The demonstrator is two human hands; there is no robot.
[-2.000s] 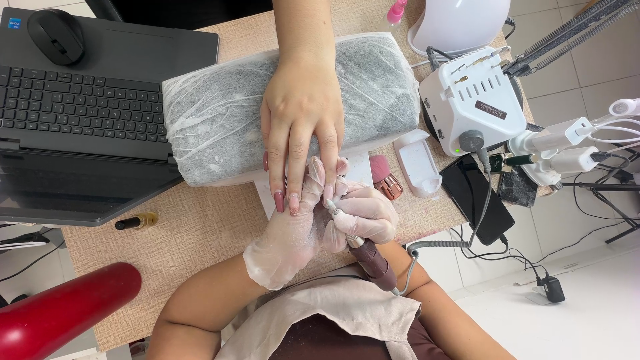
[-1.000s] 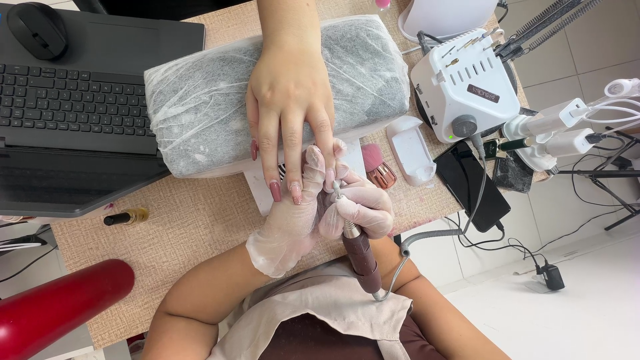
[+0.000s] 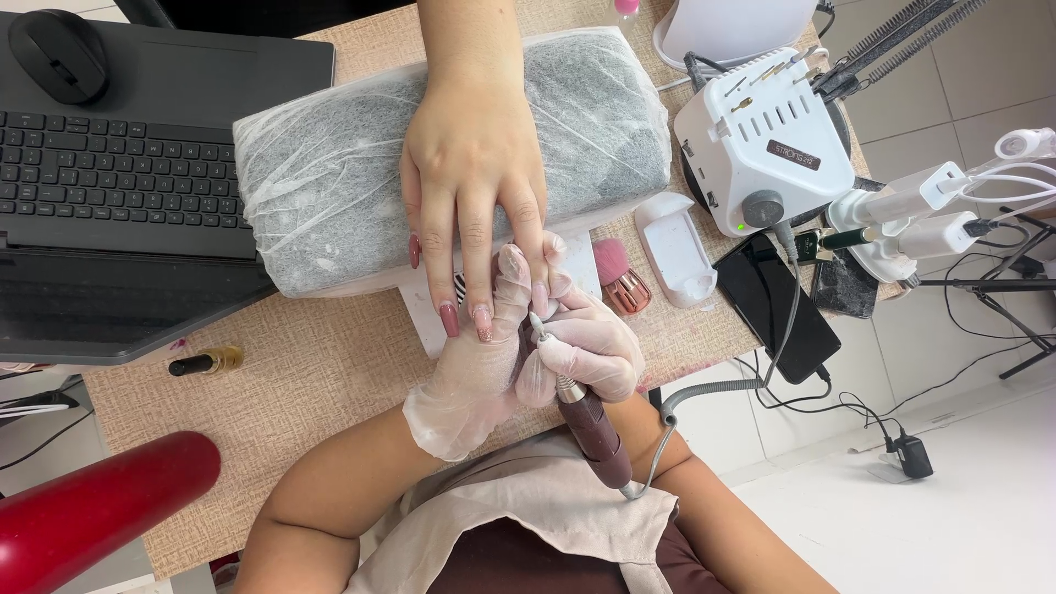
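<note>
My left hand [image 3: 483, 363], in a translucent glove, grips a finger of another person's hand [image 3: 474, 157] from below and the side. That hand lies palm down over a covered hand rest [image 3: 330, 190]; several of its nails are pink, one with glitter. In my gloved right hand [image 3: 586, 351] is an electric nail drill handpiece [image 3: 596, 437], held like a pen, its pale bit close to the tip of the gripped finger; whether it touches the nail I cannot tell. A coiled cord runs from the handpiece to the white drill unit [image 3: 771, 148], whose small green light is lit.
Right of my hands are a pink brush [image 3: 629, 289], a white tray [image 3: 678, 252], a black phone [image 3: 780, 305] and a dark green bottle [image 3: 846, 239]. On the left are a laptop [image 3: 124, 173], a mouse [image 3: 58, 56], a small bottle [image 3: 206, 360] and a red padded object [image 3: 99, 511].
The other person's fingers have spread, and the gripped finger now stands apart from the others. My right hand still holds the drill handpiece near its tip.
</note>
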